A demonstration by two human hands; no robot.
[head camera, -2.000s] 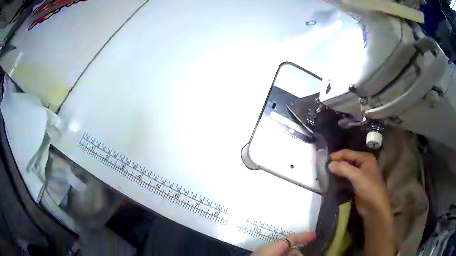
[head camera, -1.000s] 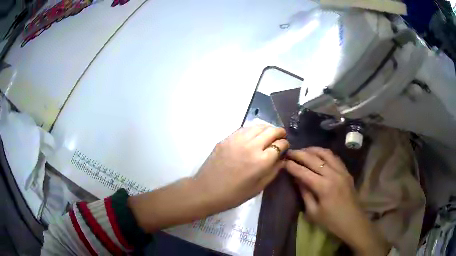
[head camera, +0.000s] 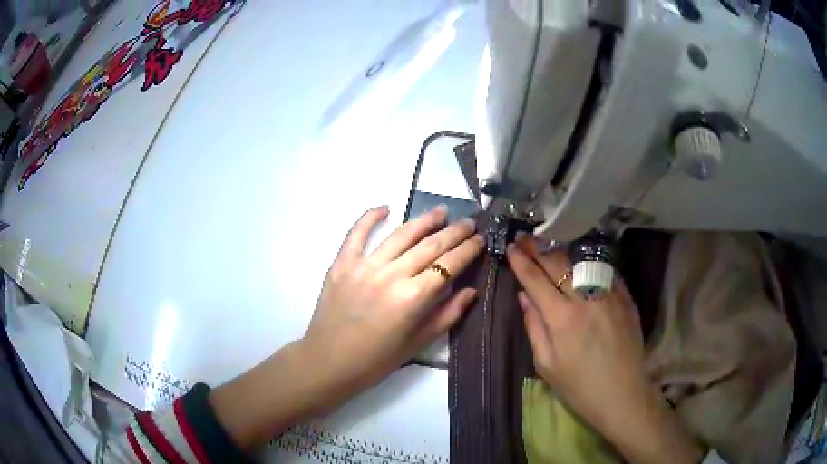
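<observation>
The dark brown cloth [head camera: 471, 362] runs lengthwise under the presser foot [head camera: 497, 236], with a line of stitching along it. An olive-yellow block [head camera: 558, 426] and a taupe panel [head camera: 725, 335] show to its right. My left hand [head camera: 390, 294] lies flat with spread fingers, its fingertips on the cloth's left edge beside the foot. My right hand [head camera: 585, 349] rests on the cloth right of the stitched line, its fingertips close to the foot. The needle tip is too small to tell.
The white machine head [head camera: 626, 109] stands over the cloth, with a cream dial [head camera: 594, 272] near my right hand. The white table [head camera: 245, 208] has a printed ruler along its front and a red decoration [head camera: 82, 104] at far left. White cloth [head camera: 41, 353] hangs at the left edge.
Both hands were together at the cloth below the foot; now they lie apart on either side of it. The cloth's strip lies flat and straight. The view has moved closer to the machine head.
</observation>
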